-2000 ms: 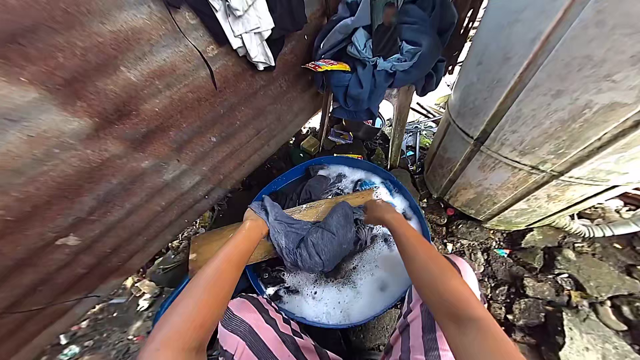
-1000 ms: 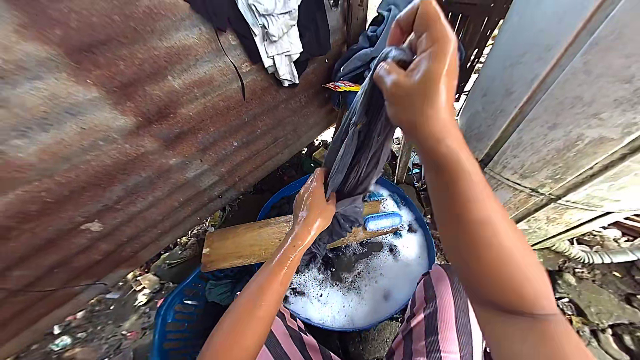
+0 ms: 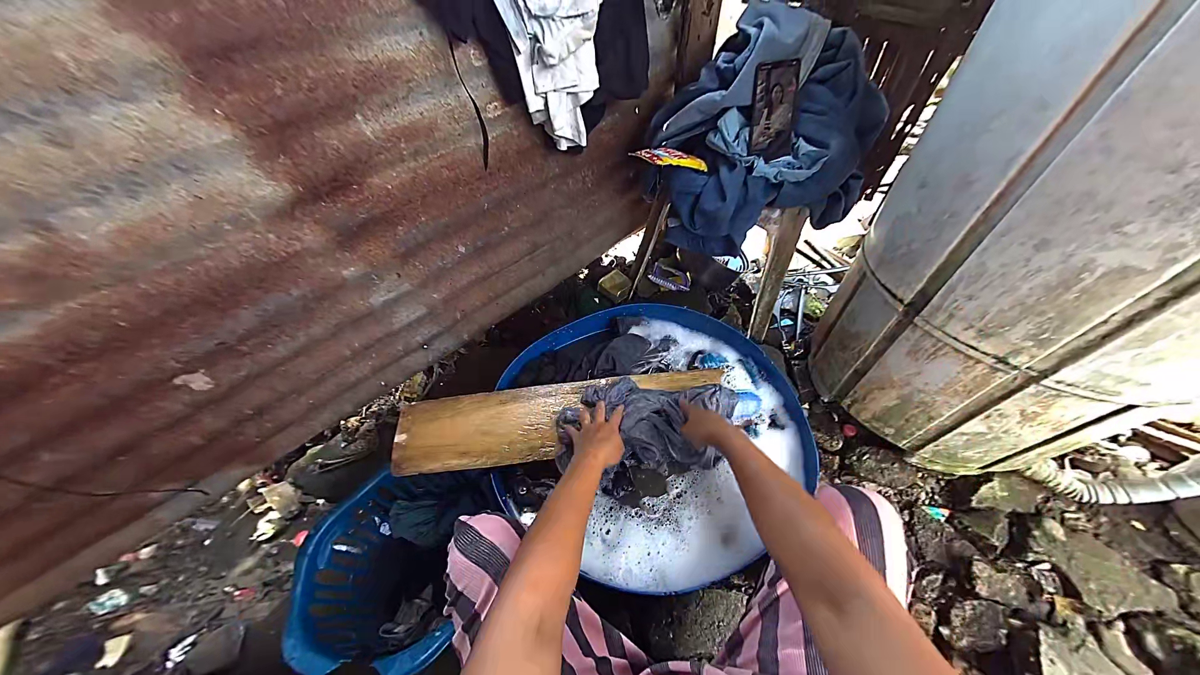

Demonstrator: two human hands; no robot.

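Note:
A wet dark grey cloth lies bunched over a wooden board, which spans a round blue basin of suds and water. My left hand rests on the cloth's left side with its fingers spread. At the cloth's right side, my right hand has its fingers bent into the fabric; their tips are hidden. More dark clothes sit in the basin behind the board. A blue object, partly in suds, is just right of the cloth.
A blue plastic basket with dark clothes stands at the lower left. Denim clothes, a phone and a yellow packet are on a wooden stand behind. Rusty corrugated metal borders the left, a large metal tank the right.
One second ago my right hand held the cloth raised and stretched above the basin. Both hands are now low, with the cloth bunched on the board.

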